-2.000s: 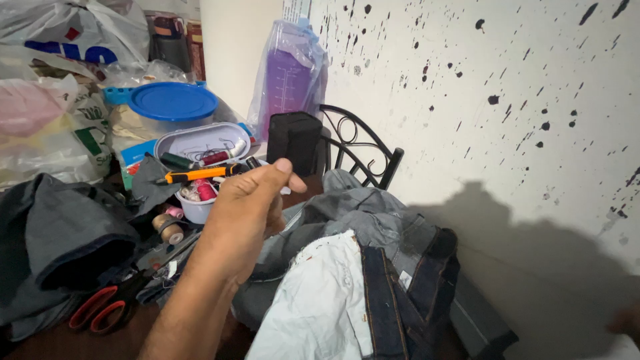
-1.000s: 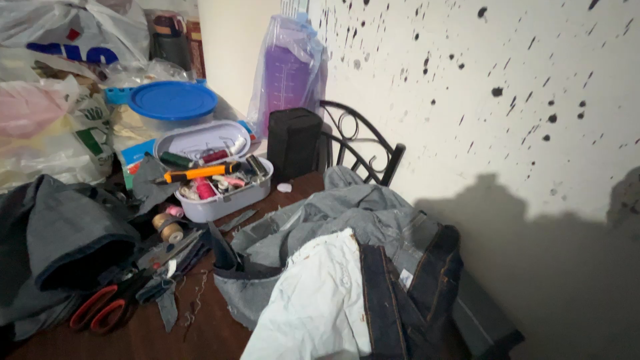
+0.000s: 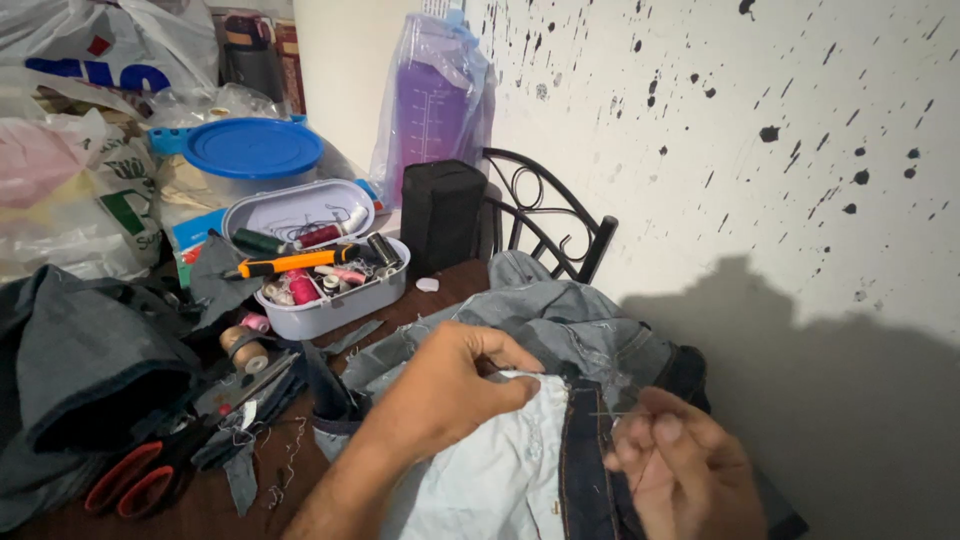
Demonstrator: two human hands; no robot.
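Note:
In the head view, my left hand is over the white pocket cloth of a denim garment, thumb and forefinger at its top edge; whether they pinch it is unclear. My right hand, blurred, holds a thin sewing needle between its fingertips, pointing left above the dark denim waistband. Grey denim lies bunched behind both hands. Farther left, a lilac sewing box stands with its lid back, holding thread spools, an orange utility knife across it.
Red-handled scissors, a brown thread spool and dark denim lie at the left. A black case and a bagged purple bottle stand behind, beside a black metal chair back. A blue-lidded tub is farther back.
Both hands are now over the denim; one second ago neither was clearly in view. Two seconds ago the left hand was raised in front of the sewing box.

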